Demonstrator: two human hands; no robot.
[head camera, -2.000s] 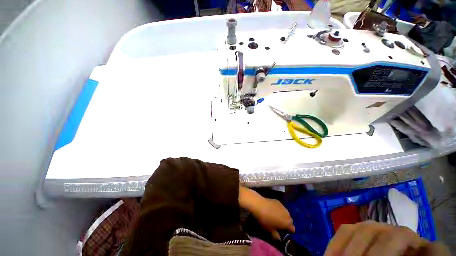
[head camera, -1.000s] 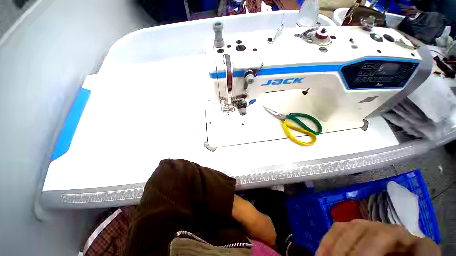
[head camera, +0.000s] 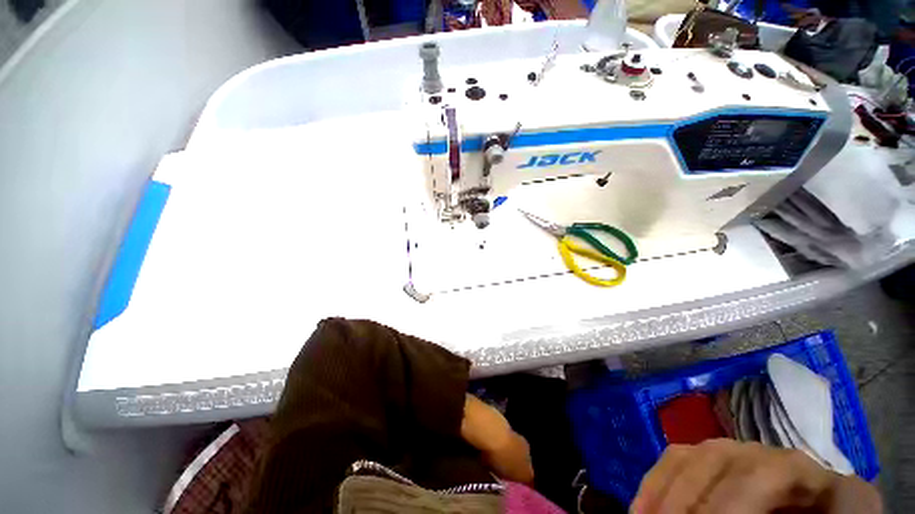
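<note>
My left hand (head camera: 497, 440) shows only as a strip of skin below the table edge, past a brown sleeve; its fingers are hidden. My right hand (head camera: 757, 484) is cut off by the bottom edge at the lower right, knuckles up, fingertips out of sight. No held object shows at either hand. The white sewing machine (head camera: 642, 151) with a blue stripe stands on the white table (head camera: 271, 241). Scissors (head camera: 592, 251) with one green and one yellow loop lie on its bed, blades towards the needle area (head camera: 462, 209).
A blue crate (head camera: 607, 432) on the floor at the lower right holds a red piece (head camera: 687, 418) and pale stacked pieces (head camera: 800, 407). More grey-white pieces (head camera: 828, 226) lie right of the machine. Checked cloth (head camera: 216, 472) shows below the table at the lower left.
The view has shifted, so the machine and scissors sit further left and slightly higher. My left hand has drawn back towards the sleeve and shows less. My right hand stays at the bottom edge.
</note>
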